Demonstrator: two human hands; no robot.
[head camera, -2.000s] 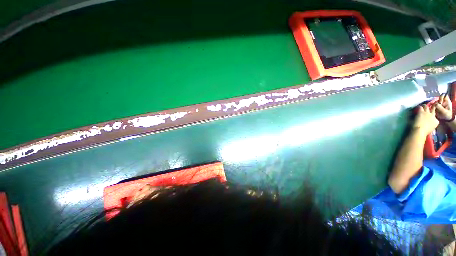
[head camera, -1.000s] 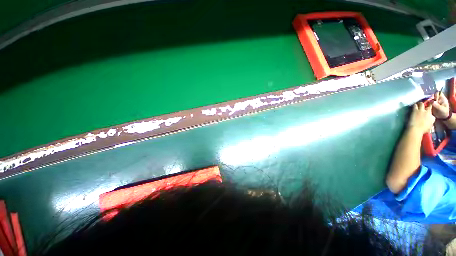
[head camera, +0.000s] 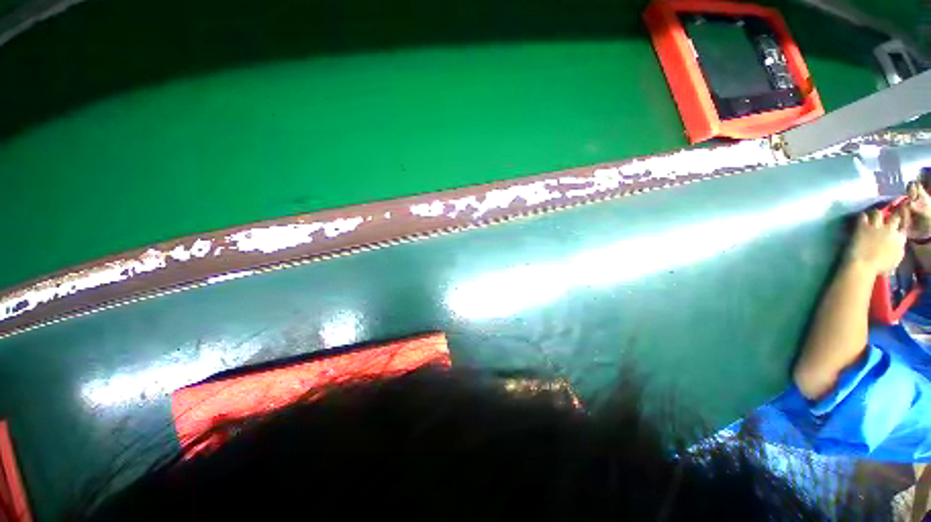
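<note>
A red holding frame (head camera: 306, 382) lies on the dark-green bench in front of me at the lower left. Only its far edge and part of its left end show. Dark hair covers the rest, so I cannot tell what the frame holds. Neither my left hand nor my right hand is visible.
An open tablet (head camera: 740, 66) in a red frame lies on the green conveyor belt (head camera: 408, 112). A chipped brown rail (head camera: 327, 232) divides belt and bench. A grey metal arm (head camera: 858, 117) is at right. Another person's forearm (head camera: 832, 316) reaches in. Red strips (head camera: 12, 474) stand at left.
The view has shifted a little. The tablet on the belt appears farther right and higher, and less of the red strips at the left edge shows. The other person's hands have moved slightly.
</note>
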